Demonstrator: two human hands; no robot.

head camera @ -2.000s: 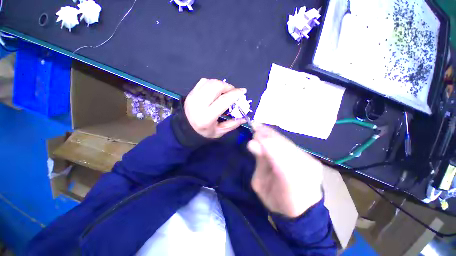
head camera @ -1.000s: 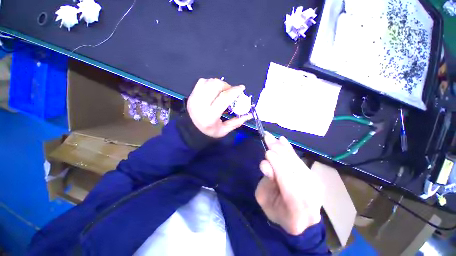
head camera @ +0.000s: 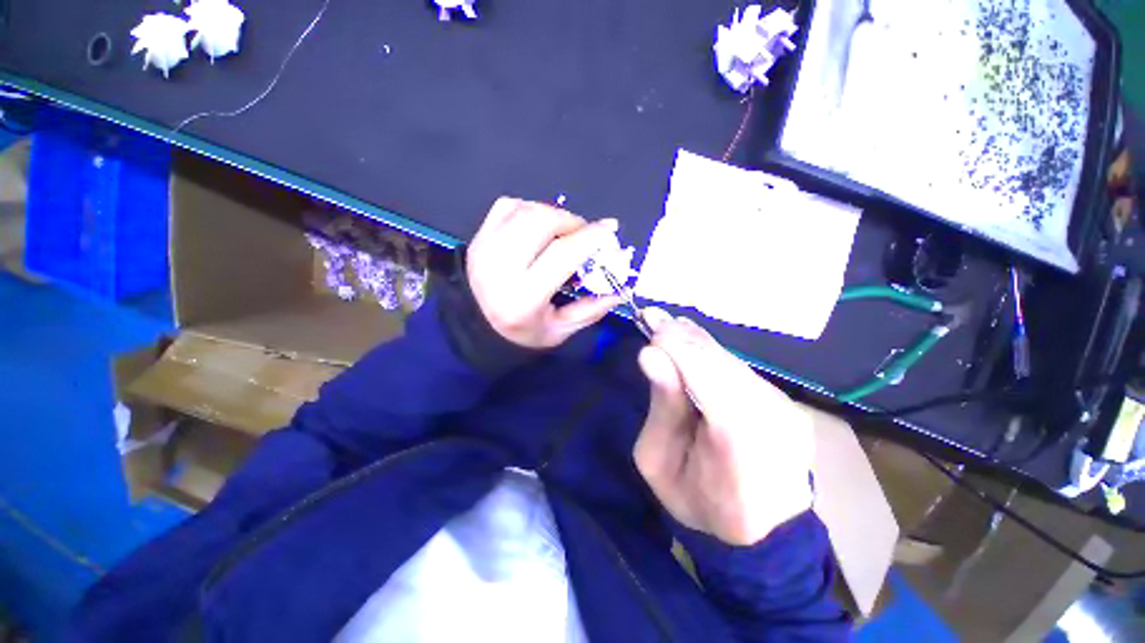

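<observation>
My left hand (head camera: 527, 271) holds a white spiked round housing (head camera: 608, 261) between thumb and fingers at the bench's front edge. My right hand (head camera: 722, 427) grips thin dark tweezers (head camera: 635, 309), whose points are on the face of the housing. Whether the points hold a small part is too small to tell. The fingers of my left hand hide part of the housing.
A white paper sheet (head camera: 751, 246) lies right of my hands, with green-handled pliers (head camera: 894, 364) beside it. A black-rimmed parts tray (head camera: 935, 113) with black specks is at the back right. Other housings (head camera: 753, 48) stand on the mat. An open carton (head camera: 239, 270) is below the edge.
A second ago the tweezers were at the housing's right rim; now their points are on its face. My right hand has moved slightly up and left. My left hand has hardly moved.
</observation>
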